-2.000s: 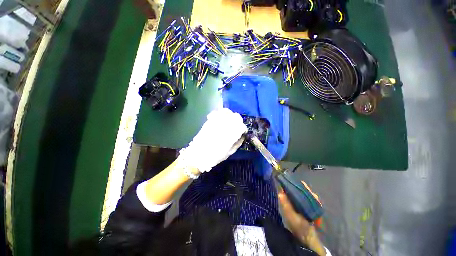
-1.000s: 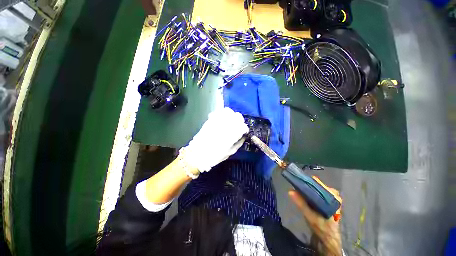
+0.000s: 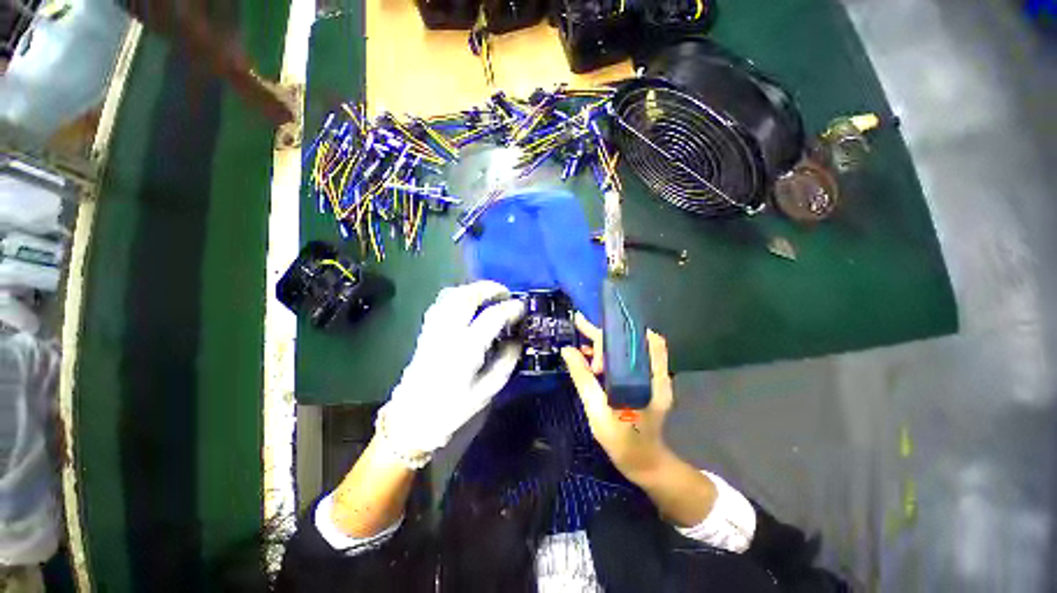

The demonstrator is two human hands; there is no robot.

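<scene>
A black housing [image 3: 542, 330] with shiny metal contacts sits at the near end of the blue cloth [image 3: 527, 241]. My left hand [image 3: 450, 365], in a white glove, holds the housing's left side. My bare right hand [image 3: 632, 429] holds the teal-blue soldering gun [image 3: 627, 342], its metal barrel pointing away from me above the cloth's right edge. Fingers of my right hand also reach the housing's right side. The barrel tip is clear of the housing.
Loose lead wires [image 3: 383, 180] lie beyond the cloth. A black fan [image 3: 701, 145] stands right of them, beside a round brownish tin [image 3: 804, 191]. Another black housing [image 3: 325, 284] sits at the left; more stand on the cardboard [image 3: 423, 70]. Dark-handled pliers lie right of the cloth.
The soldering gun has swung off the housing and now points forward. My right hand has come in to the housing's right side. The camera view has shifted and turned.
</scene>
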